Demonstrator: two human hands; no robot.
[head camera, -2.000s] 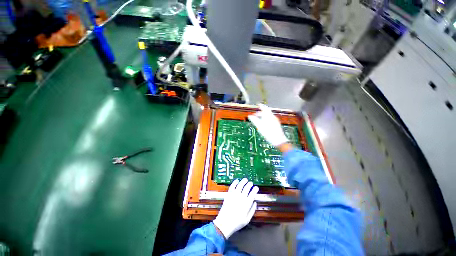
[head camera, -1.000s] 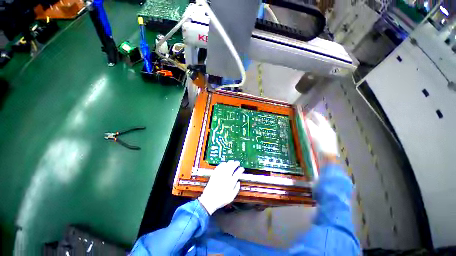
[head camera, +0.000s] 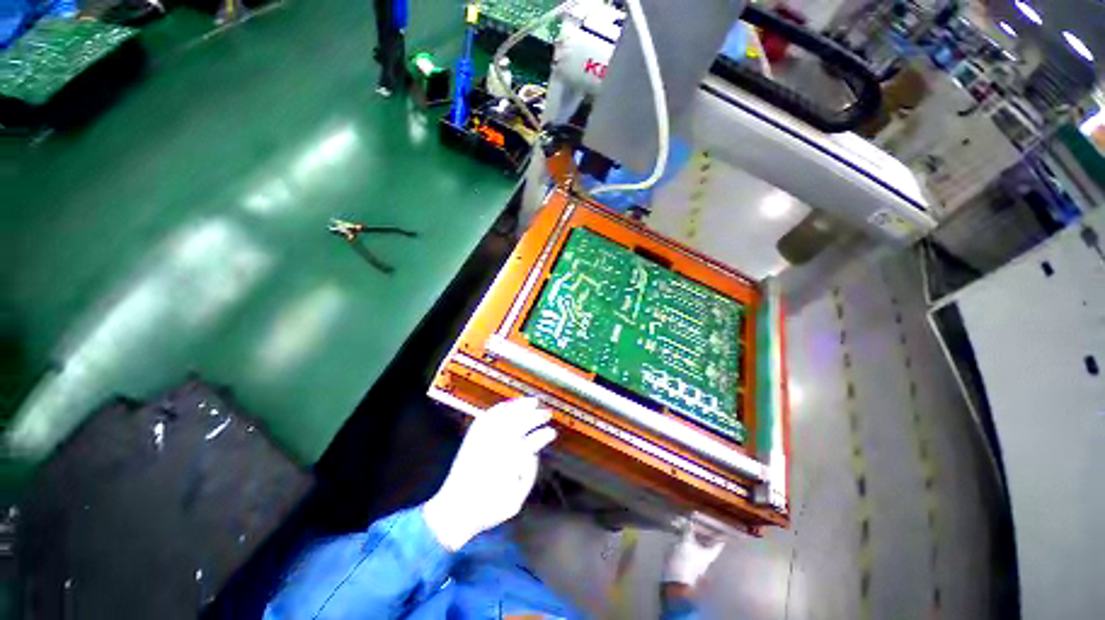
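A green printed circuit board (head camera: 639, 325) lies in an orange carrier frame (head camera: 507, 281) with silver rails, on top of a stack of similar frames. My left hand (head camera: 491, 470), white-gloved, has its fingertips against the front edge of the carrier near its left corner; whether they grip is unclear. My right hand (head camera: 693, 555), also gloved, is low at the front right corner, by the carrier's underside. It is small and blurred, with its fingers partly hidden.
Open side cutters (head camera: 364, 236) lie on the green bench mat (head camera: 242, 303). A dark foam pad (head camera: 158, 497) is at the near left. More boards (head camera: 61, 61) lie at the far left. A black tool tray (head camera: 485, 136) and white machine arm (head camera: 812, 151) are beyond the carrier. A cabinet (head camera: 1030, 351) stands right.
My right hand has moved from the carrier's right side down to its front right corner. My left hand has moved off the front rail to the outer front edge. The view has turned left.
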